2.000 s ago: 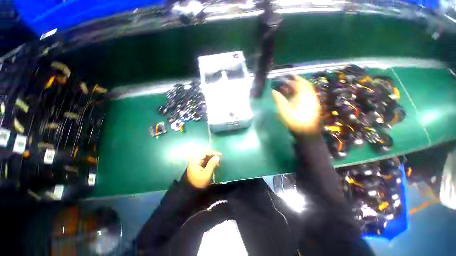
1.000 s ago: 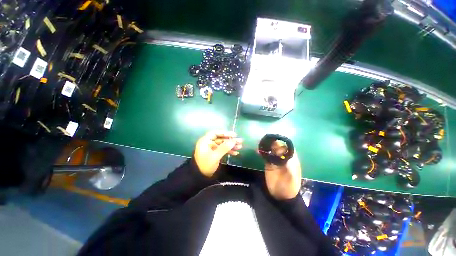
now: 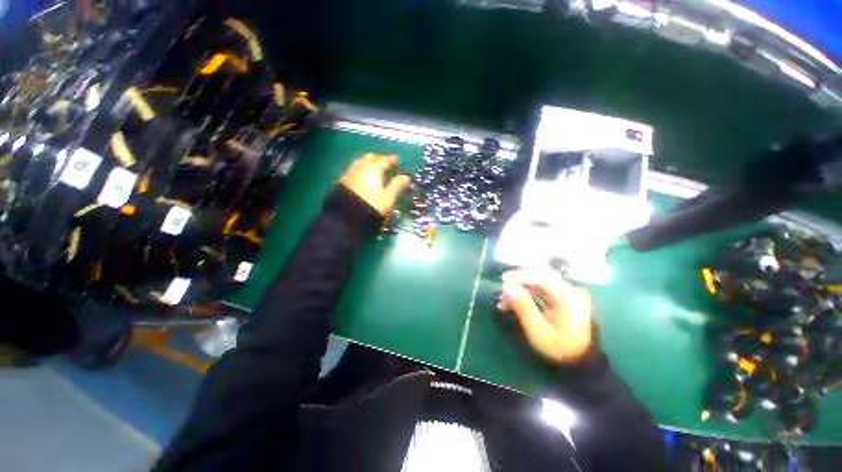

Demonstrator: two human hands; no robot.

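Observation:
My left hand (image 3: 377, 184) is at the left edge of the heap of black-and-silver rings (image 3: 462, 189), thumb and fingers apart, with nothing seen in it. My right hand (image 3: 557, 318) is over the bench in front of the white box (image 3: 563, 207), fingers curled with the tips close together. A dark patch shows inside its curl, but blur hides whether it holds a part. A small part with an orange tag (image 3: 430, 234) lies at the heap's front edge.
Stacked black trays (image 3: 148, 157) with white labels stand at left. Black round housings (image 3: 775, 332) are piled at right. A thick black screwdriver (image 3: 729, 203) slants in from the right beside the box. More parts (image 3: 739, 458) show below the bench edge.
My left hand has moved from the bench front up and left to the ring heap. My right hand has turned, and the black round housing it held is no longer clearly visible. The view has shifted.

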